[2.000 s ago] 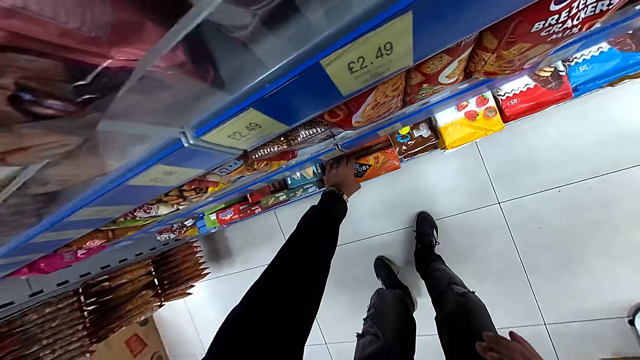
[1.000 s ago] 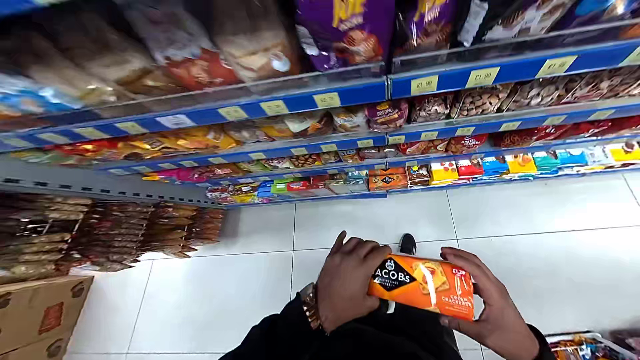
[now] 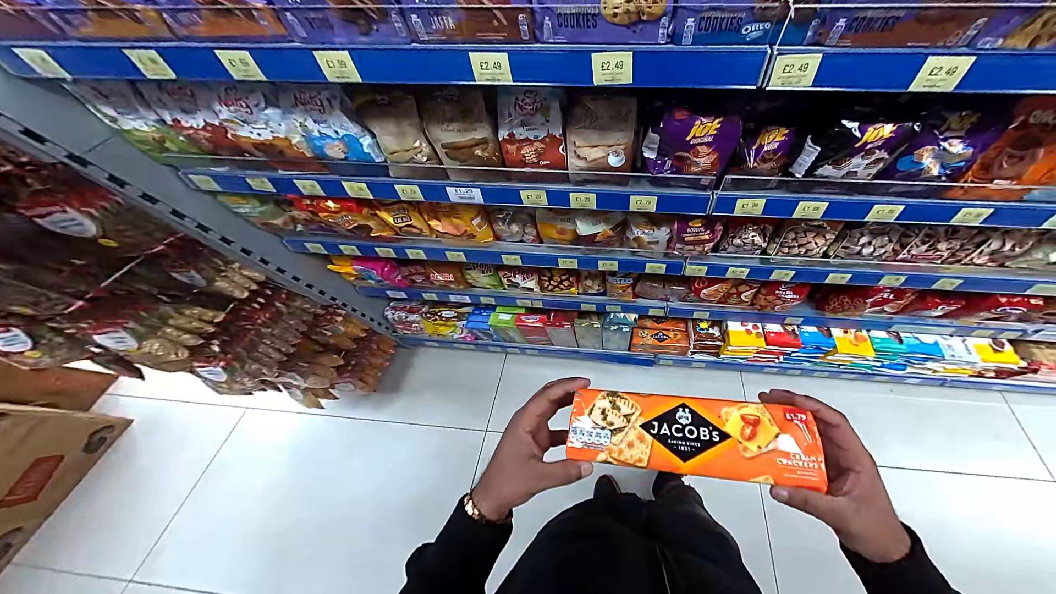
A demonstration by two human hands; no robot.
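Note:
An orange packet of Jacob's cream crackers [image 3: 697, 440] is held level in front of my body, its printed front facing up at me. My left hand [image 3: 532, 450] grips its left end, thumb below and fingers above. Around the right end are the fingers and thumb of my right hand [image 3: 846, 474]. Similar orange packets [image 3: 660, 337] lie on the bottom shelf beyond, beside a dark brown packet [image 3: 706, 338].
Blue-edged shelves [image 3: 577, 198] with bagged snacks and price tags span the view ahead. Hanging packets [image 3: 272, 330] fill a rack at the left, above a cardboard box [image 3: 49, 470]. White floor tiles [image 3: 313, 495] lie below; my feet stand behind the packet.
Two seconds ago one hand reached to the orange packets on the bottom shelf. One second ago both hands held the cracker packet; now they hold its two ends, with its front more fully visible.

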